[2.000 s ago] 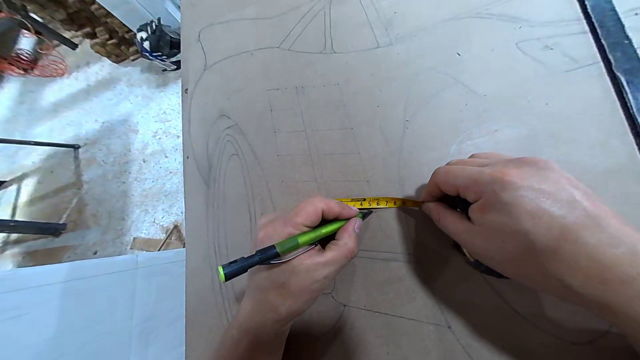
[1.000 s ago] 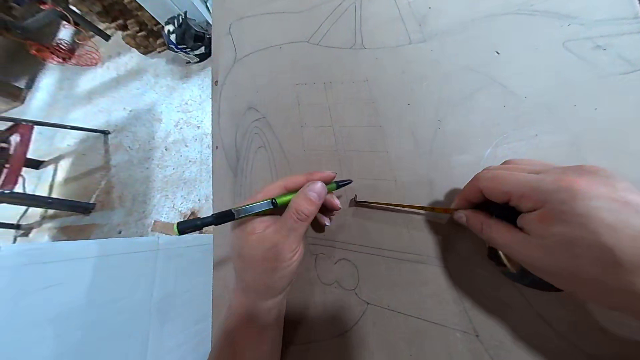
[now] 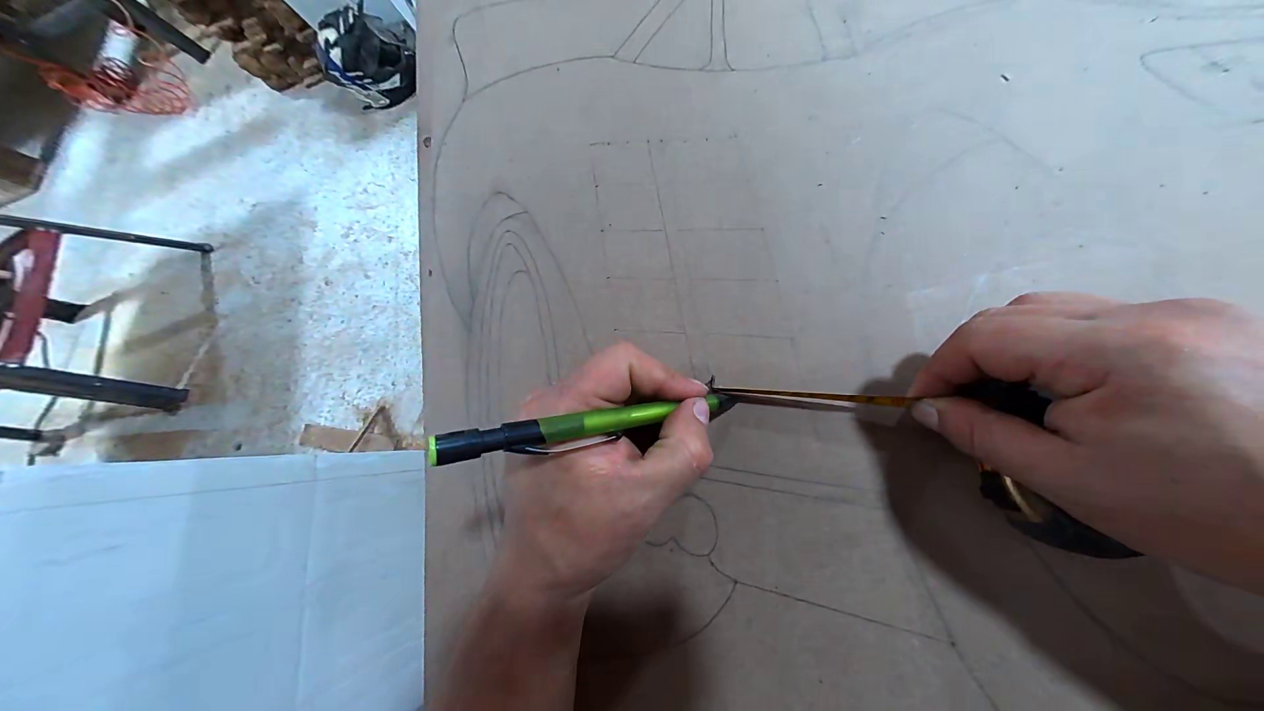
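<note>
My left hand (image 3: 602, 474) holds a green and black mechanical pencil (image 3: 592, 423), its tip pointing right, while the fingertips touch the hooked end of a tape measure blade (image 3: 810, 395). That yellow blade is seen nearly edge-on and runs right to my right hand (image 3: 1096, 415), which grips it along with the dark tape case (image 3: 1057, 518), partly hidden under the palm. Both hands are over a large brown board (image 3: 849, 188) with a pencil drawing of curves, nested ovals and a slanted grid of short lines.
Left of the board lie a pale sheet (image 3: 207, 583) and a speckled floor (image 3: 296, 207). Beyond are a metal frame with a red part (image 3: 35, 296), a coiled orange hose (image 3: 128, 89), a black and white bundle (image 3: 365, 54) and a stack of wood pieces (image 3: 257, 35).
Two seconds ago the blade showed its numbered face beside the pencil tip; a second ago its hook stood free of my left hand. Now my left fingers are at the hook, with the pencil lowered there.
</note>
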